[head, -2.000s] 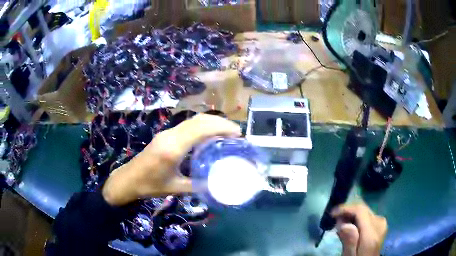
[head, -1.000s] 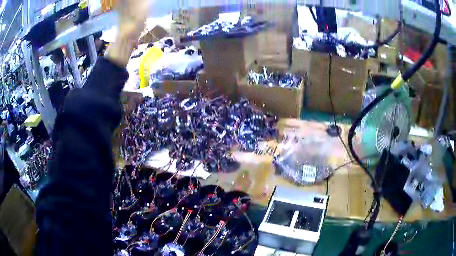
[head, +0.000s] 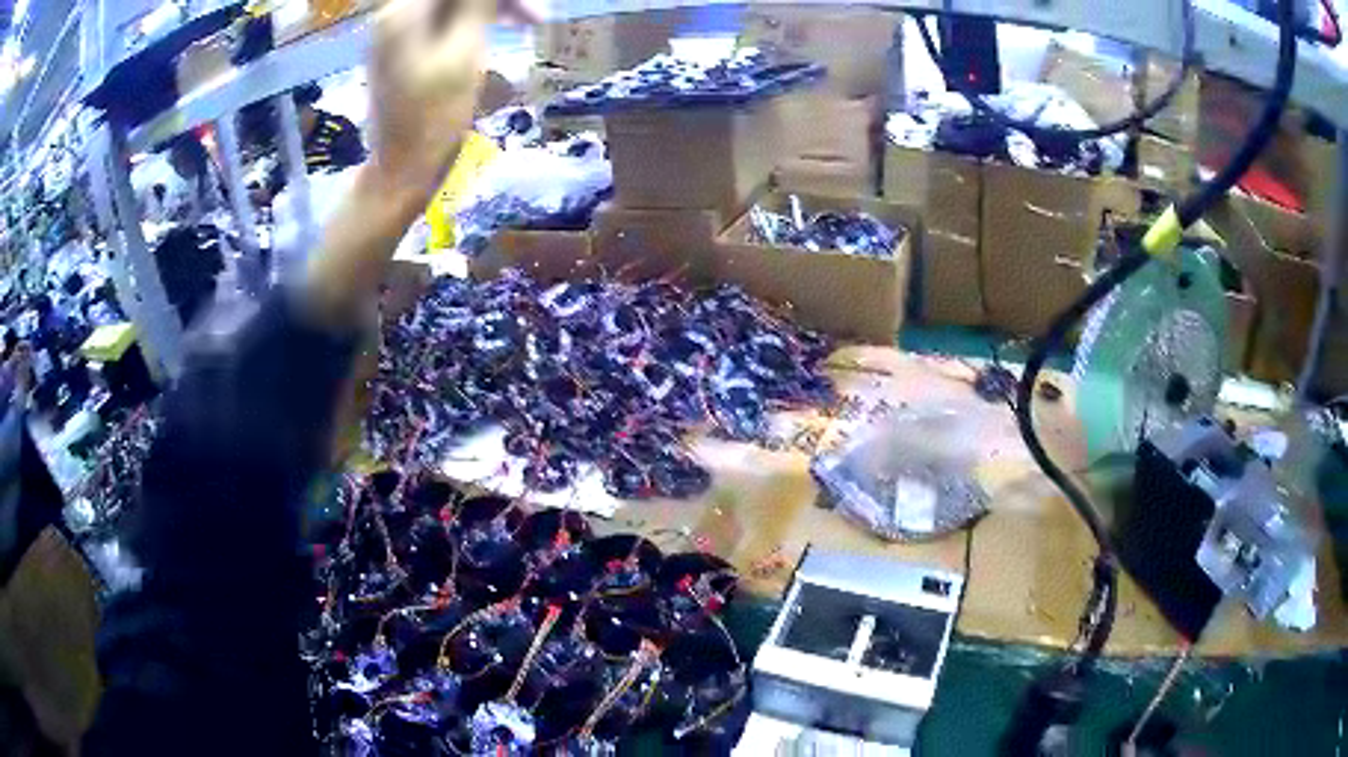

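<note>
My left hand [head: 429, 89] is raised at the upper left, at the metal shelf, blurred and cut off by the top edge. Whether it holds anything does not show. My right hand is out of the picture. Below my left arm, rows of round black motor housings [head: 488, 621] with red and pale wires stand at the lower left. The white-grey screw feeder [head: 865, 629] with an open top tray is at the lower middle. The dark screwdriver [head: 1047, 710] shows partly at the bottom right, below a black cable.
A large heap of unfinished motor parts [head: 591, 370] lies behind the rows. A clear plastic bag [head: 905, 481] lies on the cardboard. A green fan [head: 1153, 355] and a dark-sided metal box [head: 1175, 525] stand at right. Cardboard boxes [head: 828, 289] stand behind. A shelf [head: 651, 33] crosses the top.
Two seconds ago my left hand held a round clear container with a white top over the bench; now it is up at the shelf. The view has tilted up, and my right hand has left it.
</note>
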